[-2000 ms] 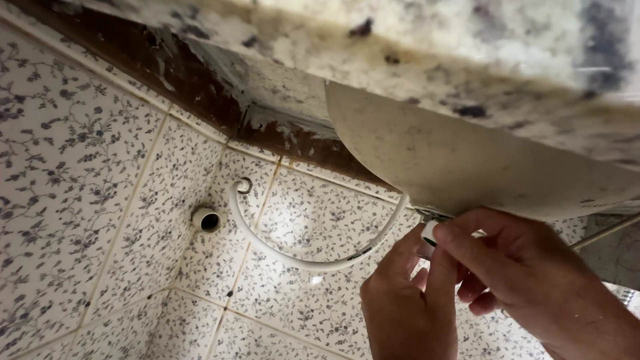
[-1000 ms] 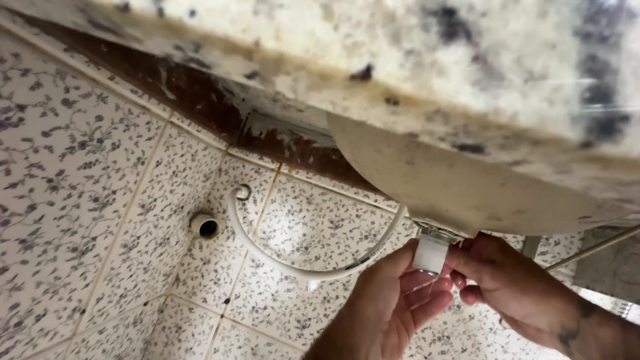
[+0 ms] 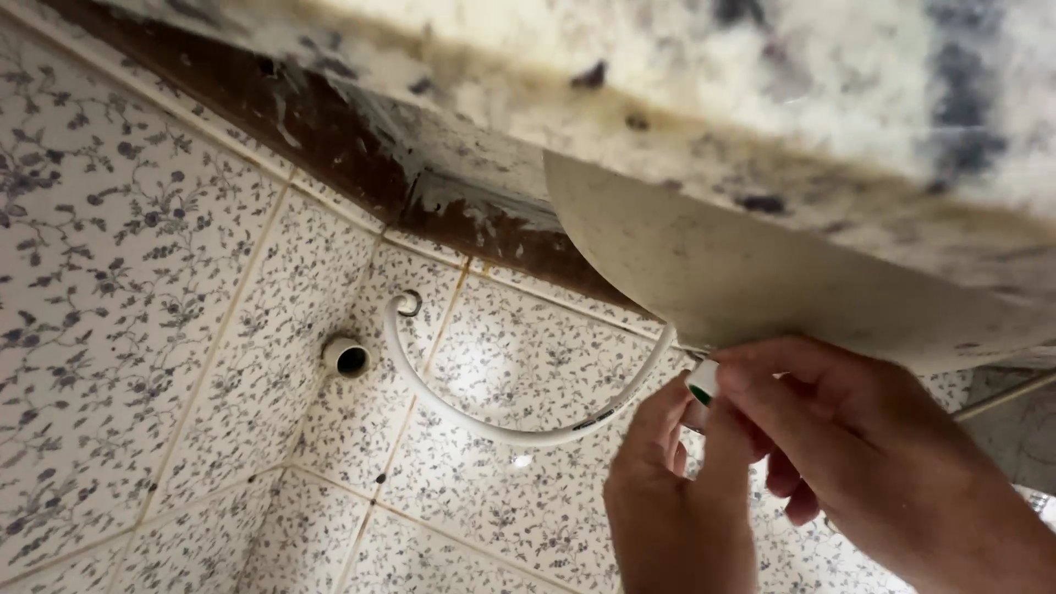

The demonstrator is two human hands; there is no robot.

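Note:
Under the grey-beige underside of a wash basin (image 3: 742,264), both hands meet at its lowest part. My right hand (image 3: 850,437) pinches a small white roll (image 3: 704,381) with a green inside; it looks like thread seal tape. Close against it from below, my left hand (image 3: 689,495) has its fingers raised around the drain outlet. Only a sliver of metal shows there, and the fingers cover the rest. What exactly the left fingers grip is hidden.
A white flexible hose (image 3: 511,437) curves from a wall fitting (image 3: 408,303) toward the basin. Left of it, an open white drain pipe (image 3: 348,358) sticks out of the flower-patterned tiles. A speckled stone countertop (image 3: 528,91) hangs low overhead; a thin rod (image 3: 1002,396) runs at right.
One second ago a white-covered drain outlet showed between my hands; my fingers now cover it. The left hand has moved right and up, and the white roll is visible at the right fingertips.

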